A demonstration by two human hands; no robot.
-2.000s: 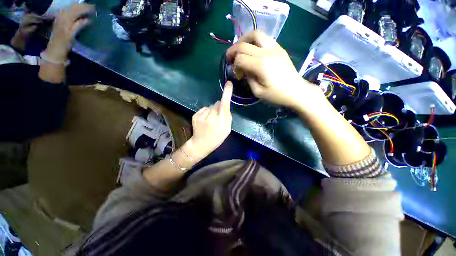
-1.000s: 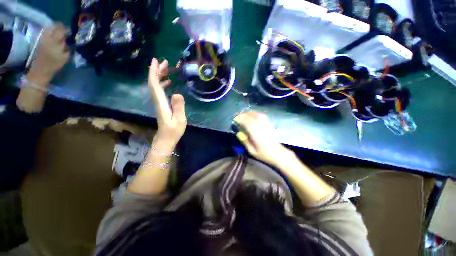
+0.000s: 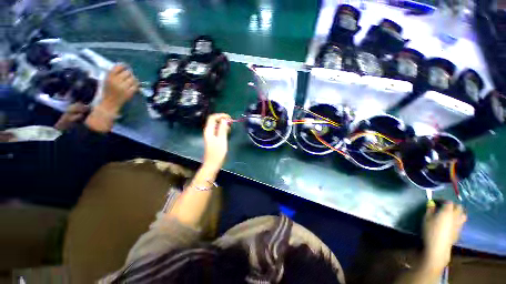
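Observation:
My left hand (image 3: 216, 138) is at the left of the nearest camera base housing (image 3: 268, 123), its thumb and fingertips pinched on the end of a thin red lead (image 3: 237, 119) that runs to the black cup. The cup stands open with red and yellow leads rising from its centre and a white bracket plate (image 3: 280, 83) behind it. My right hand (image 3: 444, 224) is far right at the bench's near edge, fingers bent, a yellow finger cot at one tip. A small white strip (image 3: 429, 194) shows just above that tip; I cannot tell if it is held.
More base housings (image 3: 320, 128) stand in a row to the right. Black camera head modules (image 3: 191, 97) are grouped at left and on a white sheet (image 3: 438, 33) at back right. Clear tangled strands (image 3: 482, 186) lie far right. Another worker's hand (image 3: 119, 86) is at left. A carton (image 3: 127, 222) is below.
My left hand has closed on the red lead. My right hand has moved far right along the bench edge. The view has shifted, and the nearest housing now appears close beside the row.

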